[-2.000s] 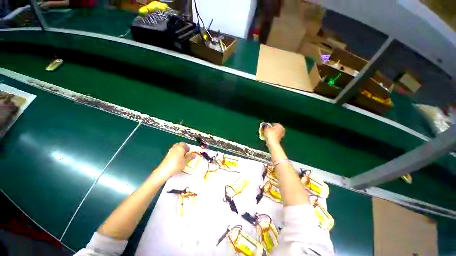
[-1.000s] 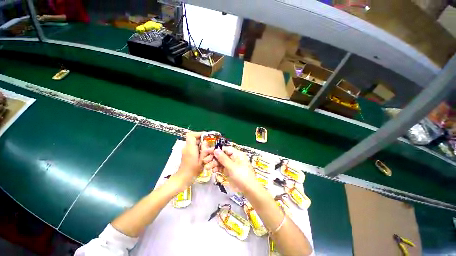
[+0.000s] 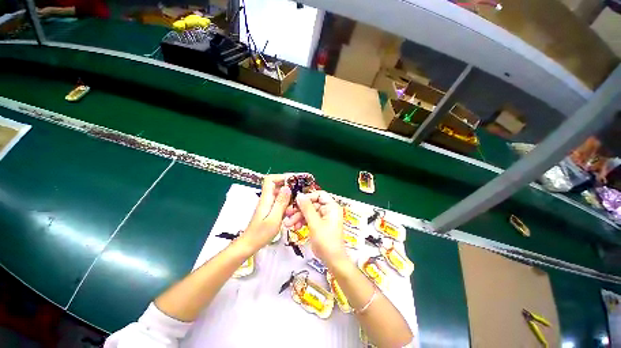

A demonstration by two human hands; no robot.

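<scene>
My left hand [image 3: 267, 214] and my right hand [image 3: 320, 221] are together above the top edge of the white sheet [image 3: 238, 319]. They hold one unit [image 3: 300, 182] between the fingertips, with dark parts and reddish wires showing at its top. The fingers hide most of its housing. Several pale oval units with yellow inside lie on the sheet, one of them [image 3: 312, 297] below my hands. Black tabs on thin wires stick out beside them.
The green conveyor belt [image 3: 225, 136] carries spaced units, one [image 3: 366, 181] beyond my hands and one [image 3: 519, 225] at right. Yellow-handled pliers [image 3: 536, 326] lie on a cardboard pad [image 3: 507, 285]. A slanting metal post [image 3: 504, 173] stands at right. Parts boxes [image 3: 272, 78] stand opposite.
My right hand has come back from the belt, where a unit now lies. Both hands have met around one unit and stayed there since a second ago. The view has shifted slightly.
</scene>
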